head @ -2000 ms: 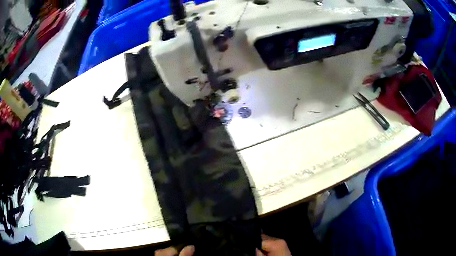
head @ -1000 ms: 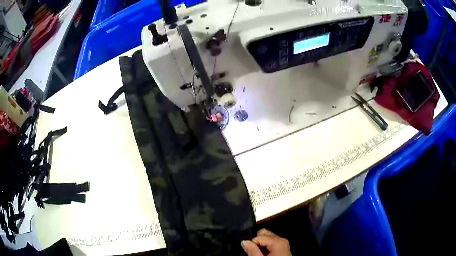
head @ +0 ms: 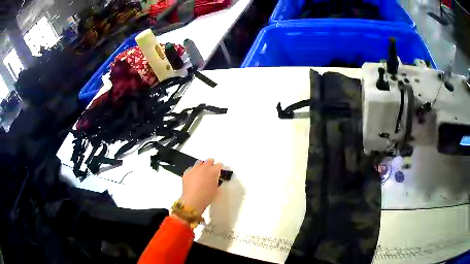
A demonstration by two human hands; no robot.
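Observation:
The camouflage panel [head: 337,170] lies lengthwise on the table, its right side by the white sewing machine's [head: 381,108] needle area; the presser foot is too small to make out. My left hand [head: 202,180], in an orange sleeve with a yellowish bracelet, is left of the panel. Its fingertips are closed on the right end of flat black webbing straps [head: 175,161]; a short strap end shows beyond the fingers. Whether it holds one strap or more is hidden. A single black strap [head: 294,108] touches the panel's left edge. My right hand is out of the picture.
A tangled pile of black straps [head: 139,113] covers the table's left part. Behind it stand a cream upright item [head: 153,54] and red patterned cloth [head: 133,61]. A blue bin [head: 335,44] is behind the table. Ruler print [head: 247,240] runs along the front edge.
The view has swung left, so the machine is now at the right. My left hand has come onto the straps at left. My right hand, earlier at the panel's near end, is out of view.

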